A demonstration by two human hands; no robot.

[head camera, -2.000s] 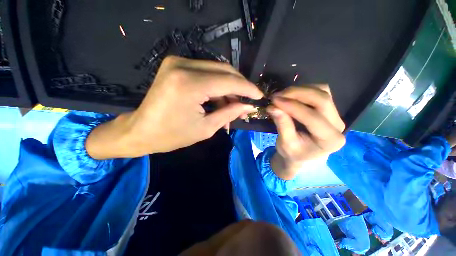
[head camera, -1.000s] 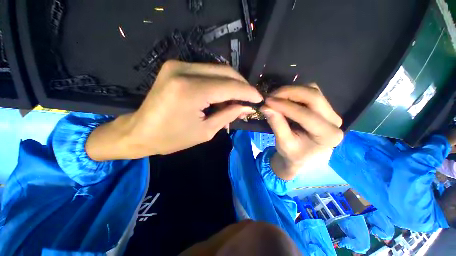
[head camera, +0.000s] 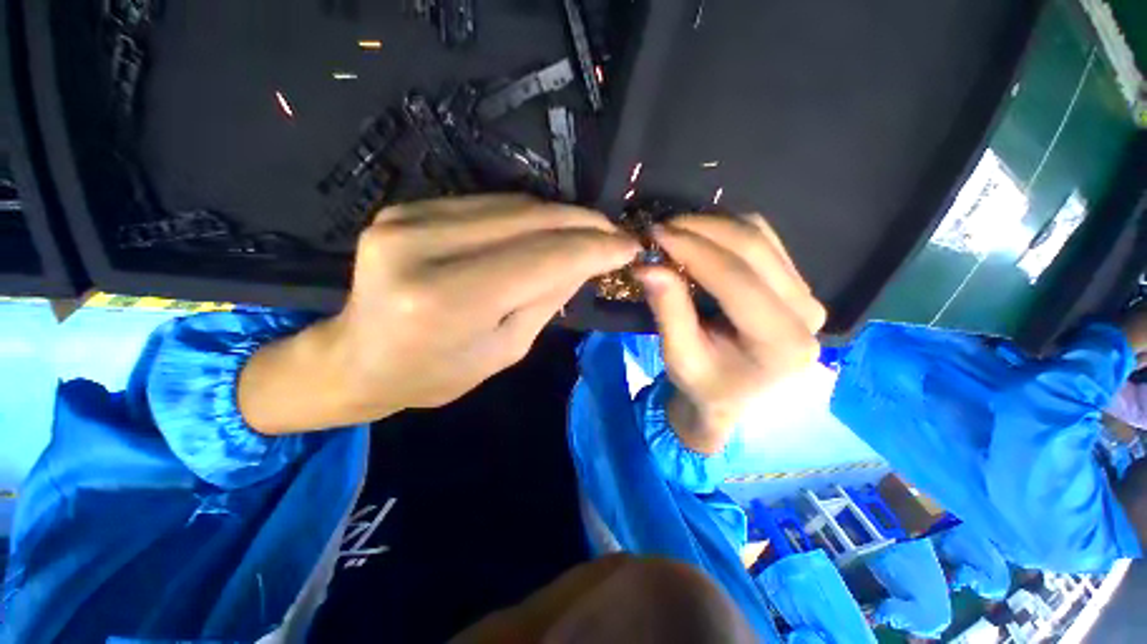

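My left hand (head camera: 459,302) pinches a small dark plastic part (head camera: 650,255) between thumb and fingertips; most of the part is hidden by the fingers. My right hand (head camera: 742,308) meets it from the right, its thumb and index fingertips closed at the part's end. Whether a pin is between the right fingertips cannot be told. The heap of gold pins (head camera: 619,284) lies just under and beside the fingertips, at the near left corner of the right tray compartment (head camera: 805,138).
The middle compartment (head camera: 239,113) holds loose black parts (head camera: 434,132) and a few stray pins (head camera: 284,103). A divider separates it from the right compartment. Green bench top (head camera: 994,271) lies at right. A person's blue sleeve (head camera: 981,403) is at the lower right, with blue stools beyond.
The view has shifted slightly. My left hand has turned, its fingers now straighter and covering more of the part. Both hands remain together over the gold heap.
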